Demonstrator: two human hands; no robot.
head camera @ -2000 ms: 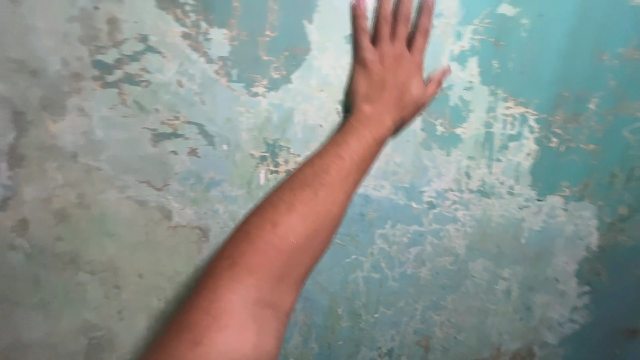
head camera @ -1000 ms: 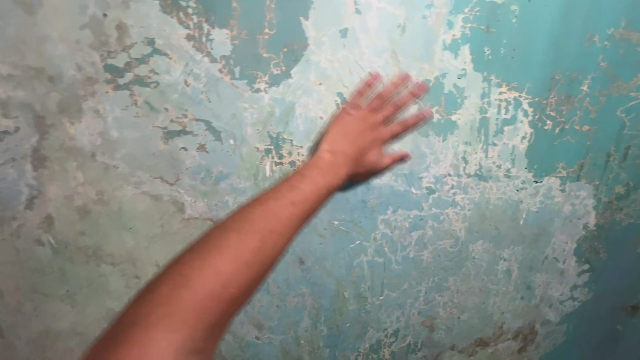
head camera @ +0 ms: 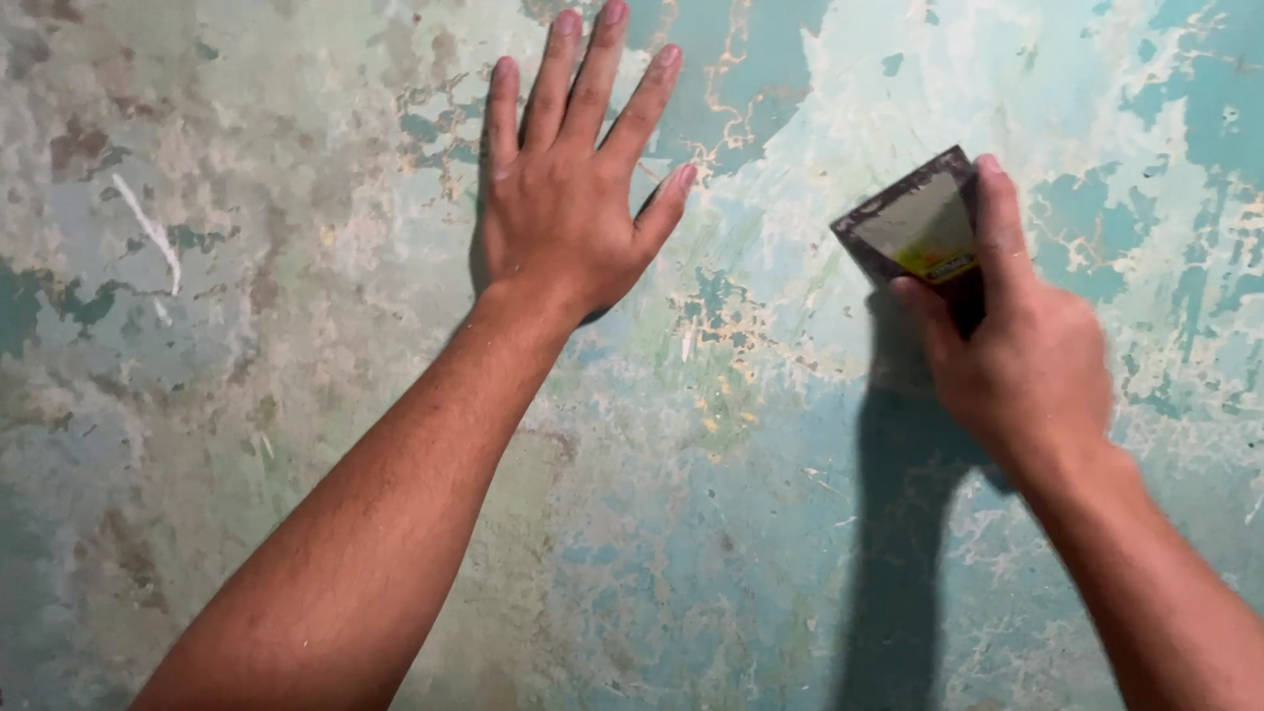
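Patchy green and blue paint covers the worn wall (head camera: 691, 553). My left hand (head camera: 573, 188) lies flat against it, fingers spread, left of the middle of the view. On the right, my right hand (head camera: 1017, 336) grips a small dark flat scraper (head camera: 918, 222) with a grey face and a yellow label, thumb on one side and a finger along the other. The scraper is tilted, one corner pointing up. The handle part is mostly hidden in the hand. Whether its edge touches the wall cannot be told.
Flaking paint and bare pale patches (head camera: 889, 109) spread over the wall. A white scratch mark (head camera: 153, 232) shows at the left. Below my right hand a dark shadow (head camera: 894, 553) of the hand and arm falls on the wall.
My right hand has come into view at the right with the scraper. My left hand has moved left over the wall and its fingers point up again. The view has shifted somewhat.
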